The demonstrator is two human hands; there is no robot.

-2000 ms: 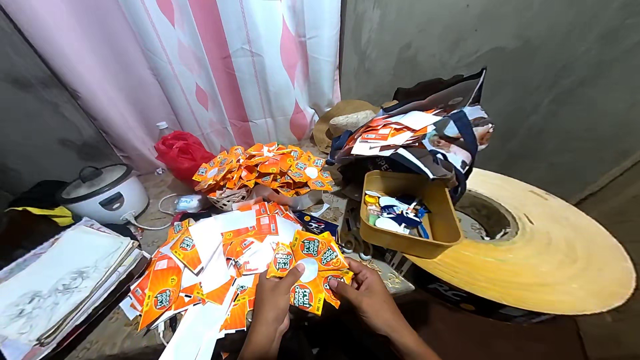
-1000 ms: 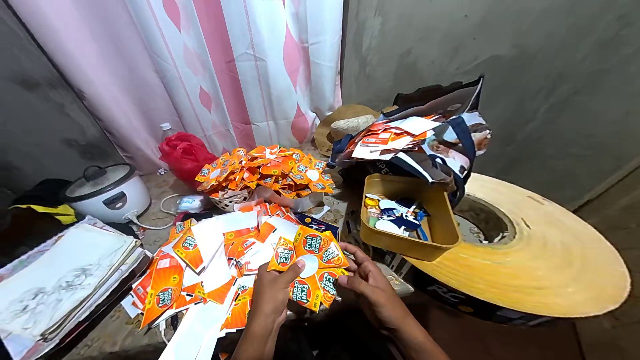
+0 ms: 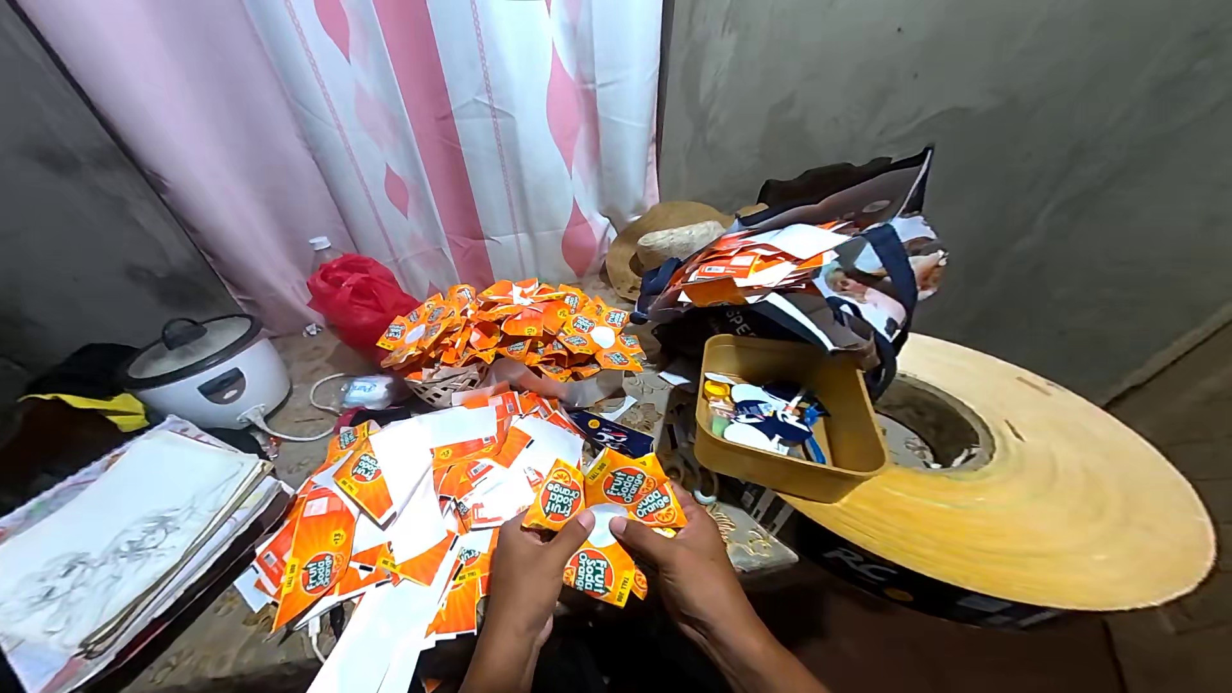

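Between my two hands is an orange paper flower (image 3: 628,484) made of folded printed pieces, with a white round centre. My left hand (image 3: 534,568) grips its left side, thumb by the centre. My right hand (image 3: 685,558) holds the right side, its thumb also near the centre. To the left of my hands lies a loose heap of cut orange and white printed card pieces (image 3: 416,491). Behind it, a woven basket (image 3: 445,385) is piled with similar orange paper flowers (image 3: 520,322). Parts of the held flower are hidden by my fingers.
A tan plastic container (image 3: 789,474) with small items stands right of my hands, before a bag (image 3: 895,279) stuffed with card pieces. A large round board (image 3: 1078,491) is farther right. At left are a rice cooker (image 3: 217,371), a sketch stack (image 3: 125,539) and a red plastic bag (image 3: 358,294).
Both hands have stayed on the paper flower. My right hand has shifted its grip, and its thumb is now by the white centre rather than at the right edge.
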